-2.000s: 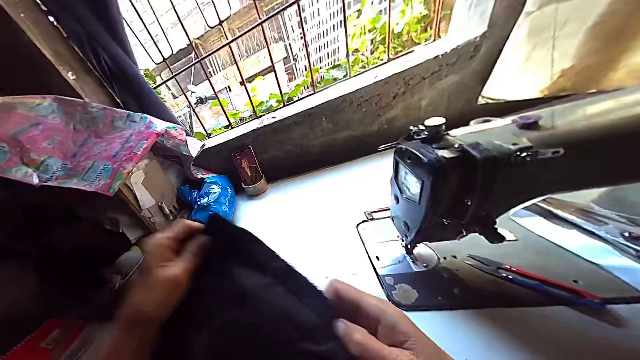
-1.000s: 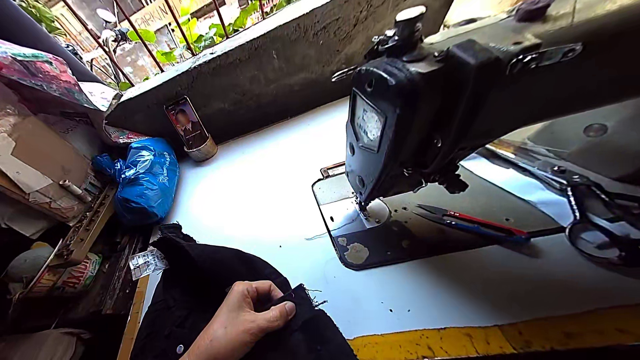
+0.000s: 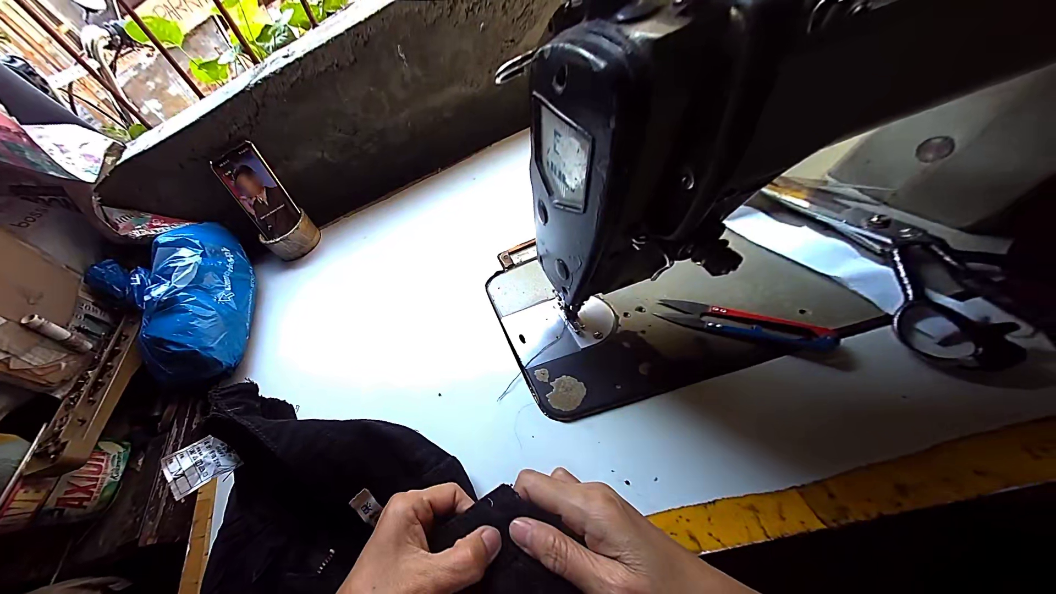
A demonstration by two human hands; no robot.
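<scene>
My left hand [image 3: 425,536] and my right hand [image 3: 582,524] pinch a folded edge of a black fabric garment [image 3: 330,462] between thumbs and fingers, close together at the bottom centre. The rest of the garment spreads to the left over the table edge, with a white care label [image 3: 200,466] hanging from it and a small tag near my left hand. Beyond my hands stands a sewing machine [image 3: 577,157], its needle area above the metal bed plate [image 3: 660,355]. Thread snips [image 3: 747,323] with red and blue handles lie on that plate.
At the left are a knotted blue plastic bag [image 3: 198,301] and a phone [image 3: 256,194] propped in a round holder [image 3: 293,239] by the wall. Black-handled scissors [image 3: 907,289] lie at the right. A yellow strip [image 3: 742,520] edges the white table [image 3: 371,330].
My right hand has come into view beside my left hand, and both now grip the black fabric. One second ago only one hand showed on it. The view has moved closer to the table.
</scene>
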